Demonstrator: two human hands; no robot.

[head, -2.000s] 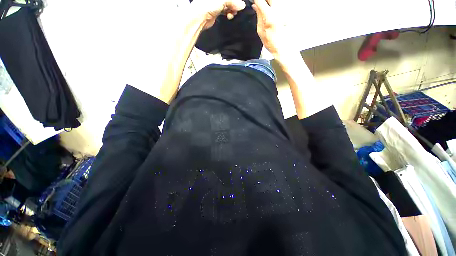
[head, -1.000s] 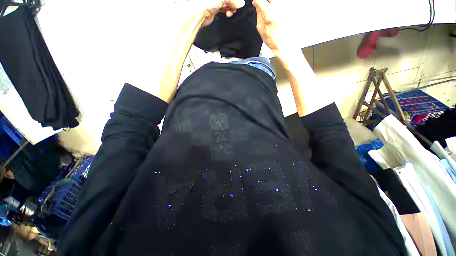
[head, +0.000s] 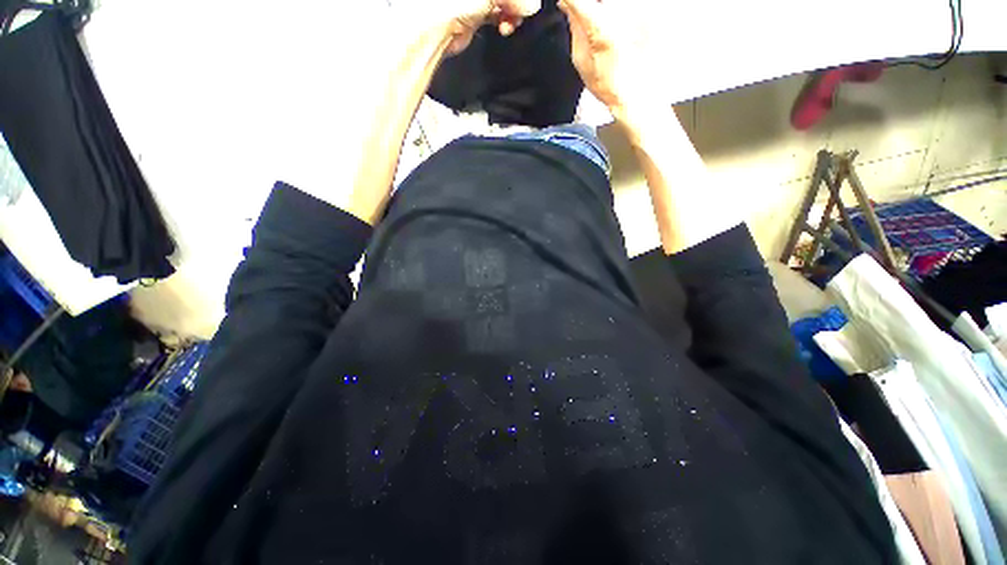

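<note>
A black garment (head: 510, 75) hangs over the near edge of the white table at the top middle, cut off by the picture's top edge. My left hand (head: 486, 20) is at its upper left, fingers bent and pinched on the cloth. My right hand (head: 587, 39) is at its upper right, partly cut off by the top edge; its fingertips are at the cloth's border, and I cannot tell whether they grip it. Any tool in either hand is hidden.
The white table (head: 762, 39) spans the top. A stack of black garments (head: 83, 155) lies at the left. Blue crates (head: 149, 425) stand lower left. At the right are a red object (head: 815, 99), a wooden stool (head: 836, 210), a blue crate (head: 922, 230) and pale cloths (head: 900, 320).
My right hand and forearm have shifted very slightly right. My left hand stays in nearly the same place, and the black garment has barely moved.
</note>
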